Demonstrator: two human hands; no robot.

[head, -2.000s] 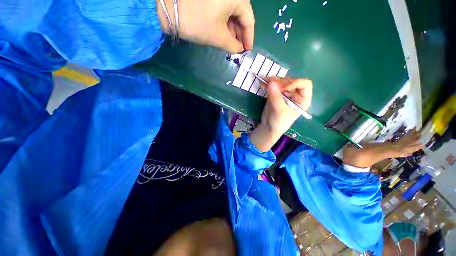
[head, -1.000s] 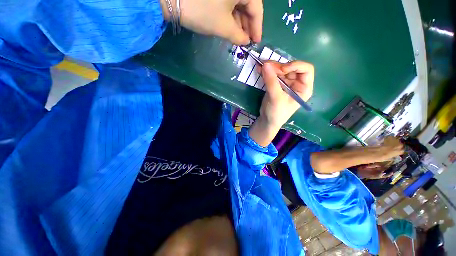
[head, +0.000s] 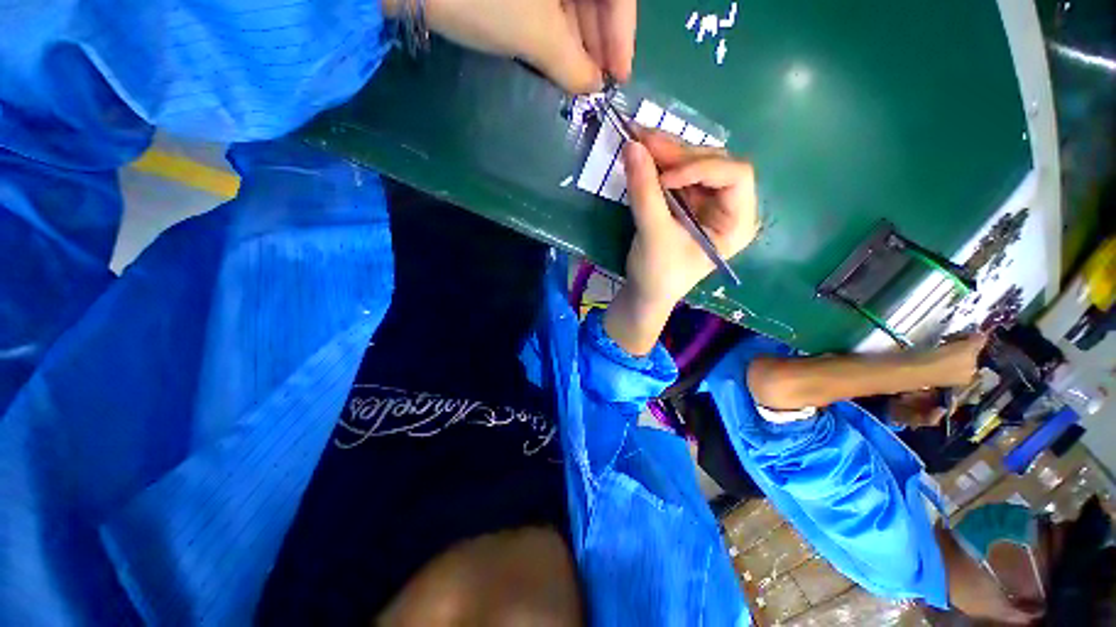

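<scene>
My left hand (head: 557,37) pinches a small dark and silver assembly (head: 590,108) between thumb and fingers, above the green bench mat. My right hand (head: 685,208) holds thin dark tweezers (head: 703,236) like a pen, with their tips at the assembly. A white sheet with dark parallel lines (head: 605,164) lies flat under the hands near the mat's edge, partly covered by my right fingers. Whether the tweezers grip a piece is too small to tell.
Small white pieces (head: 712,25) lie scattered beyond the sheet. A reel stand with green rims (head: 866,267) stands at the right. Dark small parts (head: 1001,245) lie on a white surface there. A neighbour's bare forearm (head: 875,374) and blue sleeve reach in from the lower right.
The tweezers moved from over the white sheet to the assembly in my left hand, and stay there, now held more steeply. The neighbour's arm shifted. The bench view shifted slightly.
</scene>
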